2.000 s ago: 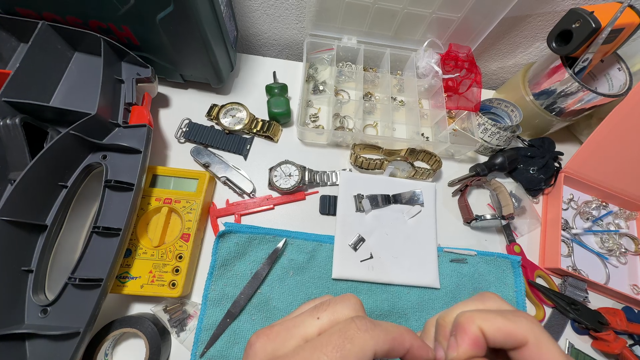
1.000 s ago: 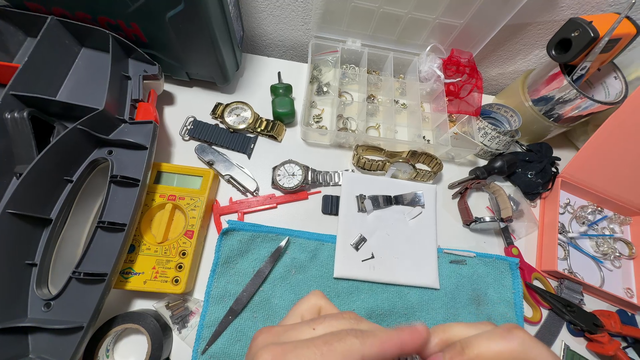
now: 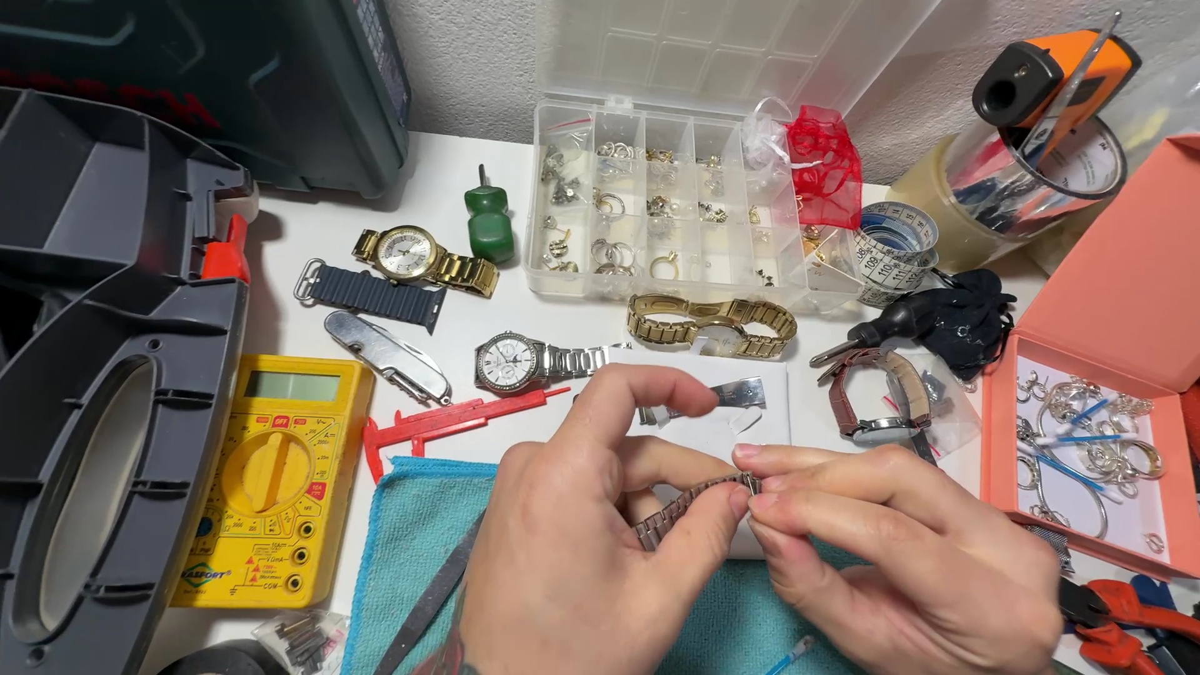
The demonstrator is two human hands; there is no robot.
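My left hand (image 3: 600,544) grips a metal link watch bracelet (image 3: 682,511) between thumb and fingers. The fingertips of my right hand (image 3: 891,544) pinch the bracelet's end, where a small metal part shows; its exact kind is hard to tell. Both hands are above a teal microfiber cloth (image 3: 422,506) and the near part of a white block (image 3: 773,384). A metal clasp piece (image 3: 741,393) lies on that block, partly hidden behind my left hand. Grey tweezers (image 3: 431,600) rest on the cloth, left of my left hand. A blue-tipped swab (image 3: 790,654) shows below my right hand.
Beyond the hands are a silver watch (image 3: 509,362), gold watches (image 3: 405,253), a red caliper (image 3: 459,422) and a compartment box (image 3: 562,281) of jewelry. A yellow multimeter (image 3: 272,478) stands left; a pink box (image 3: 998,441), a brown-strapped watch (image 3: 881,429) and red-handled pliers (image 3: 1116,609) are right.
Both hands have moved up from the frame's lower edge, over the cloth and white block. The bracelet between them is now plainly visible.
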